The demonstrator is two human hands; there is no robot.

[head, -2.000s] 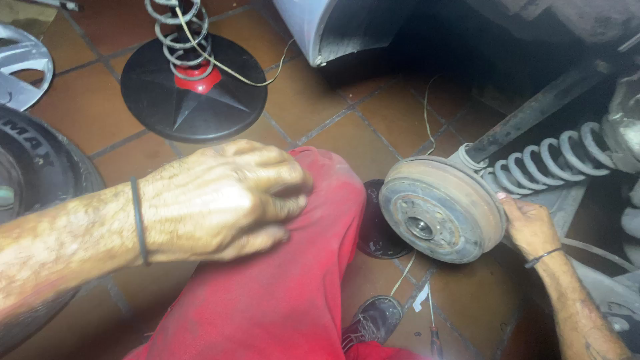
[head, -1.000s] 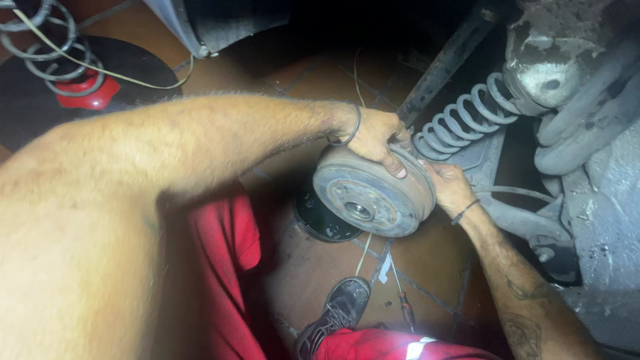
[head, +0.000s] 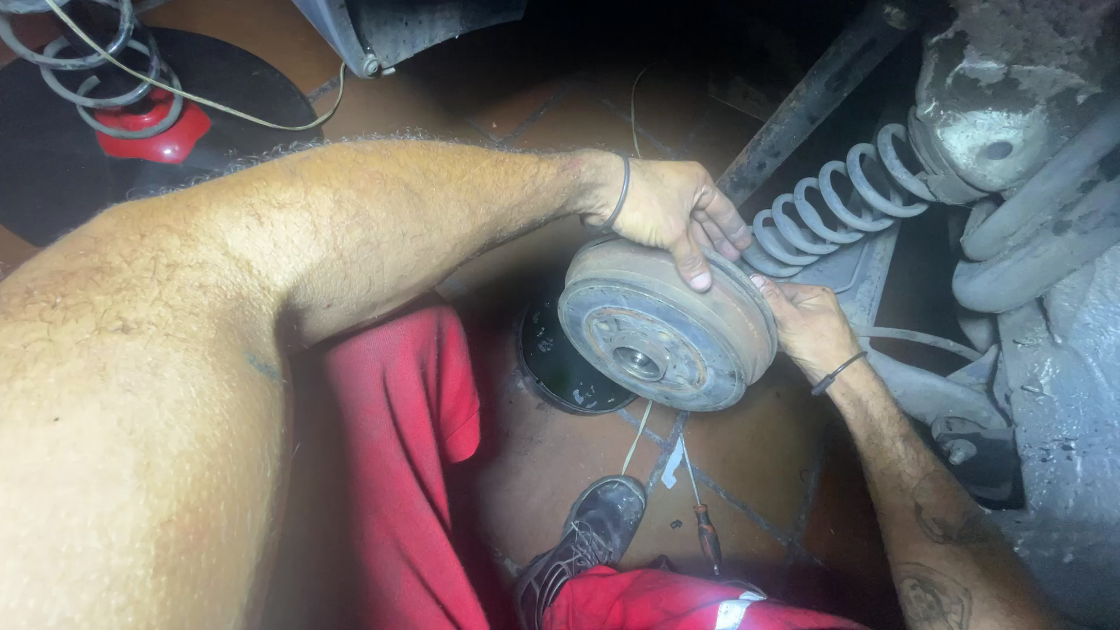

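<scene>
A worn metal brake drum (head: 665, 324) is mounted at the centre, its hub facing down and toward me. My left hand (head: 682, 210) reaches over its top, with the thumb on the outer rim and the fingers behind the upper edge. At the drum's back right edge is my right hand (head: 805, 319), thumb and fingers bent close together; what lies between them is hidden. Just beyond my hands, a grey coil spring (head: 831, 206) runs up to its seat, and a shock absorber (head: 809, 101) slants behind the drum.
A round black container (head: 560, 367) sits on the tiles beneath the drum. A screwdriver (head: 707, 534) lies near my shoe (head: 604, 525). Upper left, a stand with a red base and coil spring (head: 153, 122) rises from a black disc. Metal underbody parts (head: 1050, 350) fill the right side.
My left hand, over my knee two seconds ago, has moved right onto the top of the drum. My right hand stays at the drum's back edge. The view has shifted.
</scene>
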